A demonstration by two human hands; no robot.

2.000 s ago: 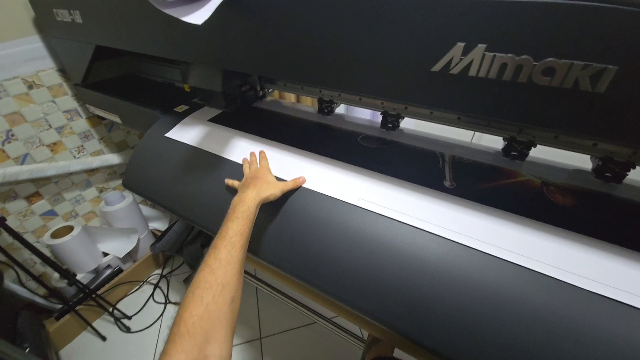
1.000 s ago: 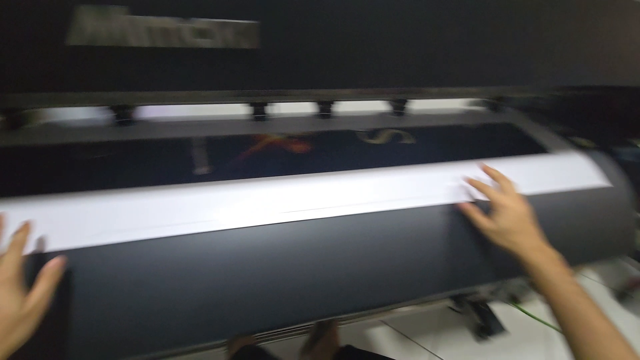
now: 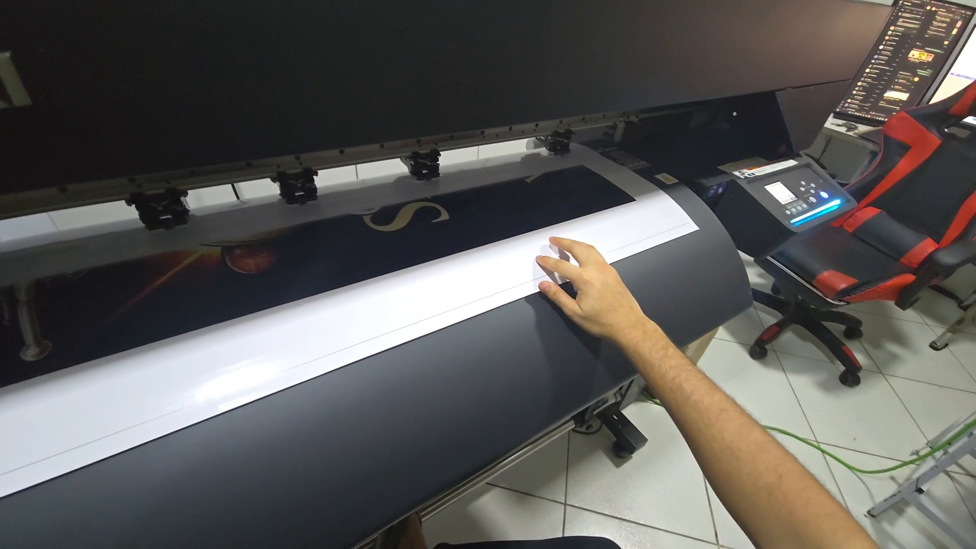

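A wide-format printer (image 3: 457, 69) spans the view, with printed media lying over its curved dark front platen (image 3: 366, 427). The media's white margin (image 3: 320, 320) runs along the lower edge; above it is a dark printed area (image 3: 488, 206) with a gold letter and a reddish planet. My right hand (image 3: 591, 293) is at the right part of the white margin, fingers spread, holding nothing; whether the fingertips press on it is hard to tell. Several black pinch rollers (image 3: 297, 185) line up behind the print. My left hand is out of view.
The printer's control panel (image 3: 793, 194) with a lit blue strip is at the right end. Beyond it stand a red and black gaming chair (image 3: 862, 252) and a monitor (image 3: 900, 65). A green cable (image 3: 846, 465) crosses the tiled floor near a metal stand (image 3: 923, 473).
The view has swung right to the printer's control panel end. My left hand, seen at the left edge one second ago, is out of view. My right hand remains near the white margin.
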